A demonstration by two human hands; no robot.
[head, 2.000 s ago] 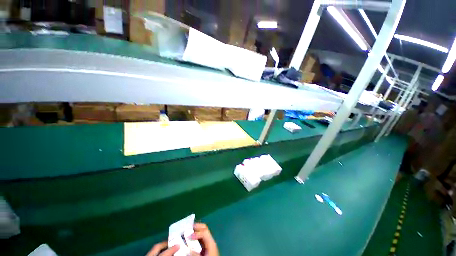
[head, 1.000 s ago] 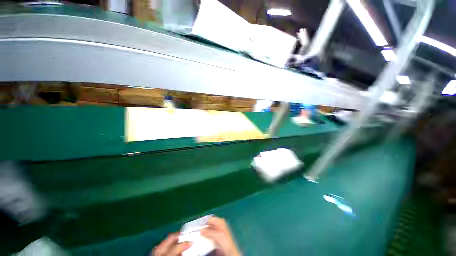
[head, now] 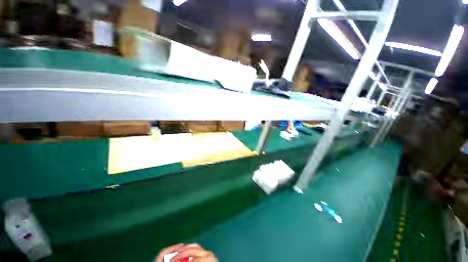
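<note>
A small white carton with a red mark [head: 171,257] is held at the bottom edge of the picture, mostly covered by fingers and cut off. My right hand [head: 197,253] lies over it with its fingers bent. My left hand [head: 165,252] is at its left side, only partly in view. Grouped white cartons [head: 273,176] sit close together on the green conveyor [head: 154,204]. More white cartons with a small red mark [head: 26,229] are at the far left, blurred.
Cream and tan sheets [head: 174,151] lie on the far ledge. A grey-edged shelf [head: 154,105] crosses above, with a white post [head: 333,120] at right. Small blue and white pieces [head: 328,211] lie on the near bench [head: 287,230]. A person's hand shows beyond the far ledge at a white carton [head: 289,135].
The held carton and both hands are lower in the picture, and the carton now shows red. The cartons at the far left now show as an upright white row. The view has shifted.
</note>
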